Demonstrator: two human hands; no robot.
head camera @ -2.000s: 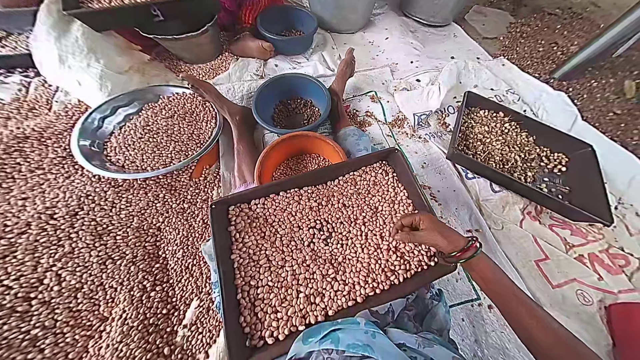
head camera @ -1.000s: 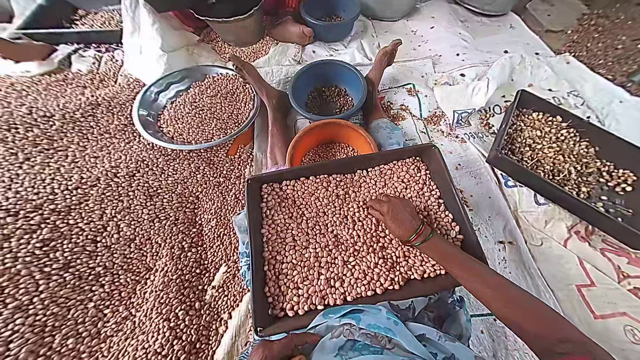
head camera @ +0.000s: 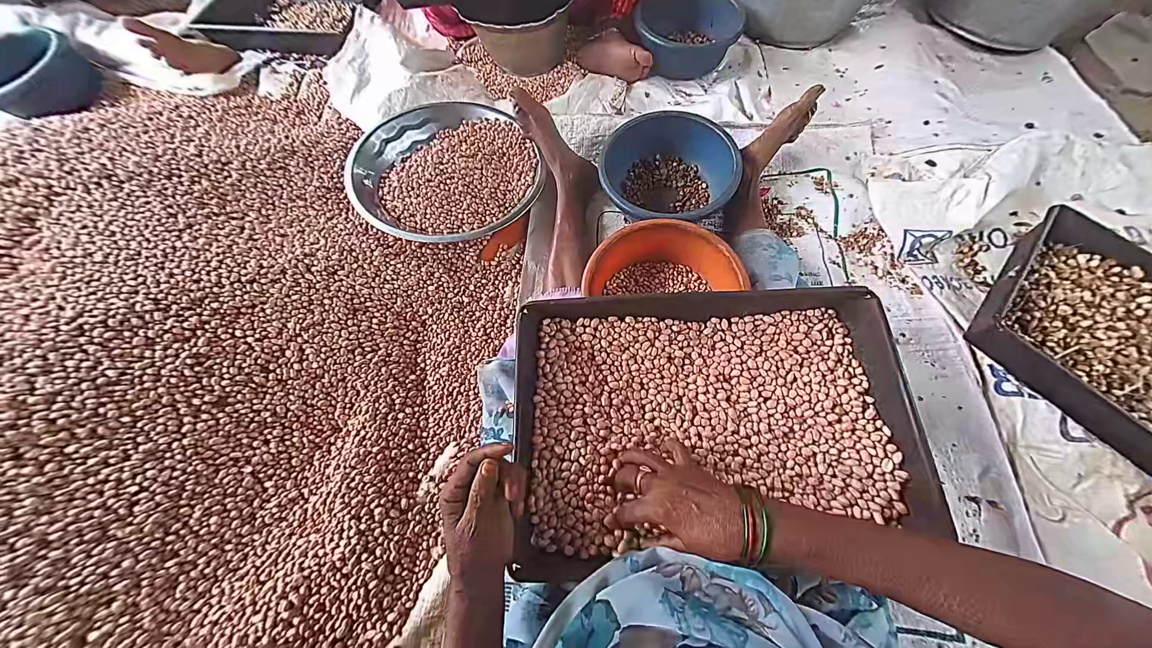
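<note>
A dark rectangular tray (head camera: 859, 301) rests on my lap, spread with shelled peanuts (head camera: 702, 387). My left hand (head camera: 481, 508) grips the tray's left rim near its lower corner. Bangles circle the wrist of my right hand (head camera: 679, 504), whose spread fingers touch the peanuts in the lower left part of the tray; whether a nut is between them cannot be told. Just beyond the tray stands an orange bowl (head camera: 666, 236) with peanuts in it. Behind that, between my feet, is a blue bowl (head camera: 670, 135) holding darker pieces.
A large heap of peanuts (head camera: 225, 360) covers the left side. A steel basin (head camera: 367, 193) of peanuts stands at its edge. To the right, a second dark tray (head camera: 1017, 279) of mixed pieces lies on printed sacks. Another person's foot (head camera: 616, 56) shows beyond, beside a blue tub (head camera: 688, 54).
My right hand has moved across the tray toward its lower left corner. My left hand, low beside the tray one second ago, now holds the left rim. The view has swung left.
</note>
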